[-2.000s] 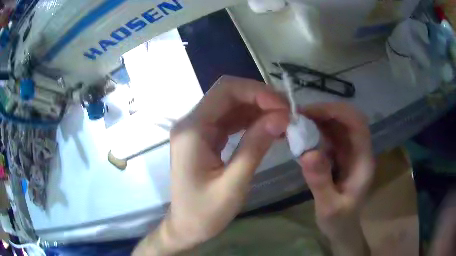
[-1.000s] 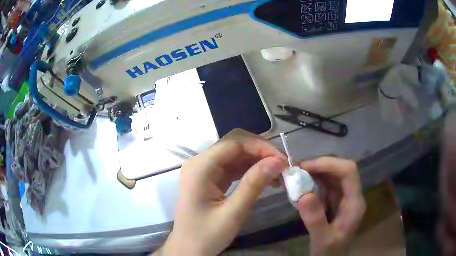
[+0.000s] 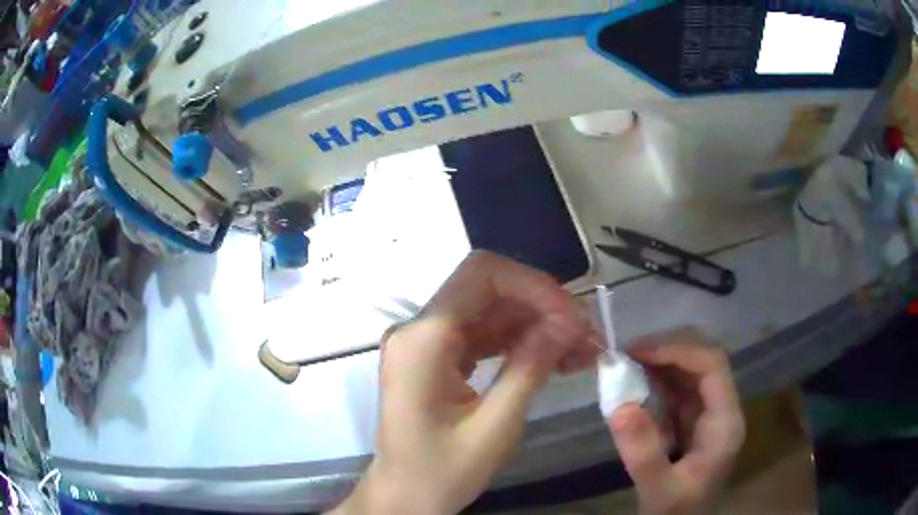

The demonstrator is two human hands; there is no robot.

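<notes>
A small white bottle or wrapped roll (image 3: 623, 384) with a thin white strand (image 3: 606, 320) sticking up from its top is held upright above the table's front edge. My right hand (image 3: 684, 412) is closed around it, thumb on its lower front. My left hand (image 3: 483, 372) is just left of it, thumb and fingertips pinched together near the strand's base. A fine thread seems to run from these fingertips to the top; the pinch itself is blurred, so I cannot tell for sure what it holds.
The sewing machine (image 3: 423, 116) spans the back. A smartphone (image 3: 518, 206) lies on its bed, tweezers (image 3: 395, 304) beside my left hand. Black thread snips (image 3: 669, 262) lie right of the phone. Grey fabric pieces (image 3: 75, 292) are heaped at left, a crumpled white cloth (image 3: 835, 213) at right.
The view has shifted, showing more of the machine. My left fingertips have moved slightly left, away from the white piece's top. My right hand still holds the piece.
</notes>
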